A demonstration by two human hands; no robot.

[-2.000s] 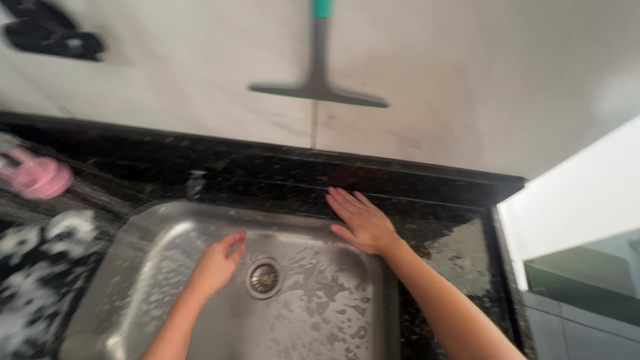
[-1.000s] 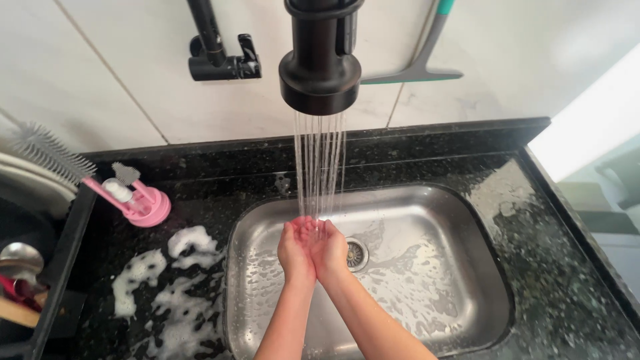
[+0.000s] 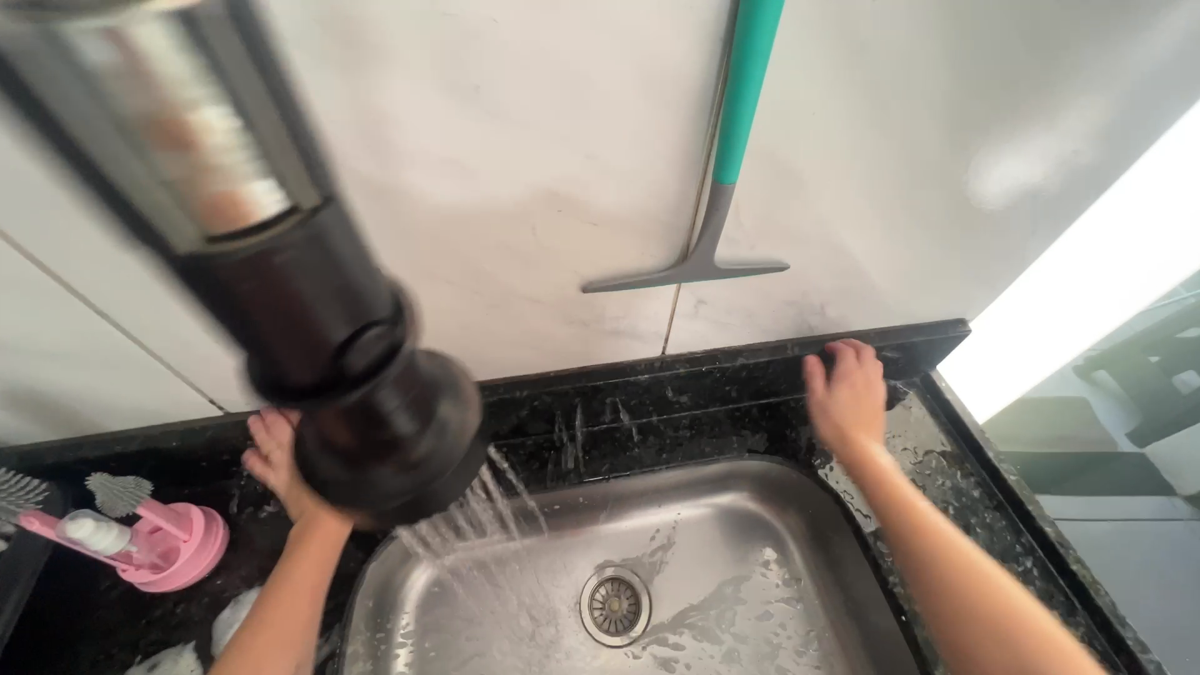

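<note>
My right hand [image 3: 848, 398] rests against the black granite backsplash [image 3: 712, 375] behind the sink's right corner, fingers spread a little and holding nothing. On the left, my left hand [image 3: 291, 469] is at the backsplash too, partly hidden behind the black faucet head [image 3: 394, 431]; its visible fingers are apart and no object shows in it. Water [image 3: 478, 516] sprays from the faucet head into the stainless steel sink [image 3: 731, 497], left of the round drain strainer [image 3: 615, 607].
A squeegee with a green handle [image 3: 747, 94] hangs on the marble-look wall. Left of the sink stands a pink brush holder [image 3: 192, 553] with brushes and a small bottle. White foam [image 3: 234, 619] lies on the wet black countertop.
A second ago my hands were cupped together under the water; now they are far apart at the backsplash. The faucet head appears tilted and much larger in view, and the view has shifted.
</note>
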